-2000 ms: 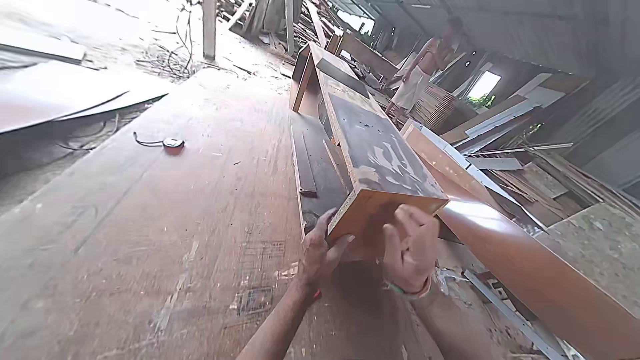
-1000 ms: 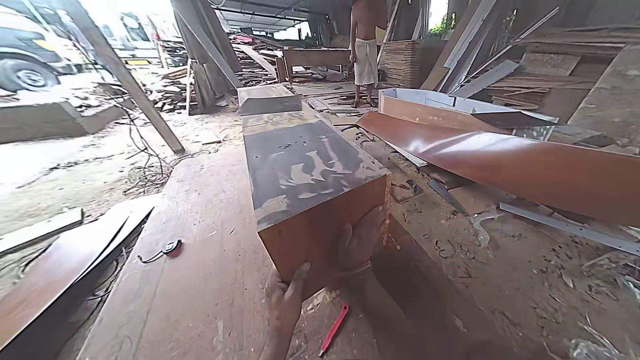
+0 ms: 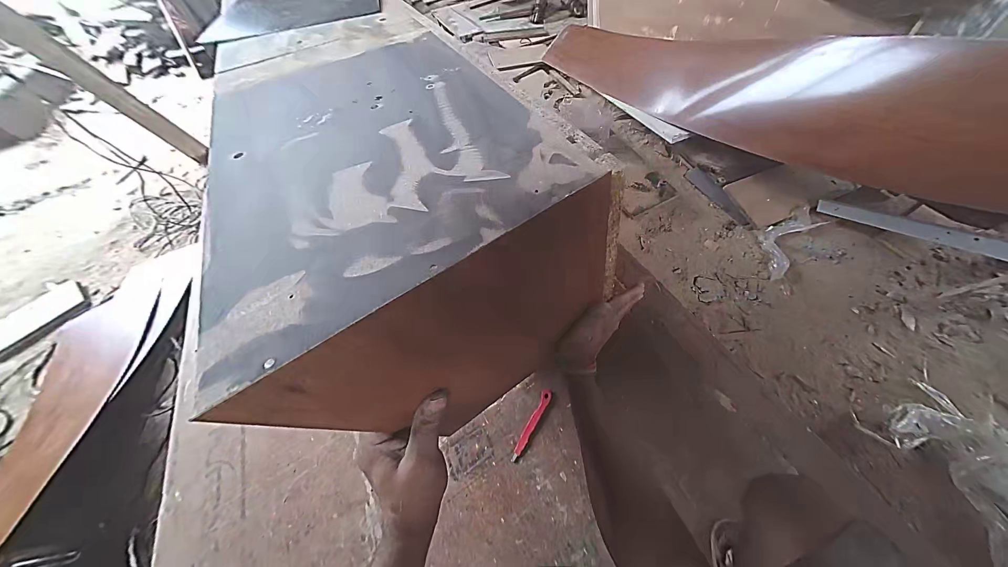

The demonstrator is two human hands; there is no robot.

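A long wooden box or cabinet part (image 3: 378,197) spans the middle of the view, its brown laminate end (image 3: 472,323) toward me and a dark, glue-stained face up. My left hand (image 3: 413,465) grips the lower edge of that end, thumb on the laminate and fingers hidden underneath. Against the lower right corner, by the rough chipboard edge, rests my right hand (image 3: 594,331); some of its fingers are hidden. A red cutter knife (image 3: 533,425) lies on the worn workbench (image 3: 504,512) between my two arms.
Curved brown laminate sheets (image 3: 787,102) lie at the upper right, and more laminate (image 3: 87,339) is at the left. A wooden post (image 3: 110,87) slants at the upper left. Metal strips (image 3: 906,228), wood scraps and plastic film (image 3: 929,425) litter the dusty ground at the right.
The box's open side with its inner compartments, in view two seconds ago, is now hidden; its dark face is up. The red knife has come into view. The view has swung and moved closer.
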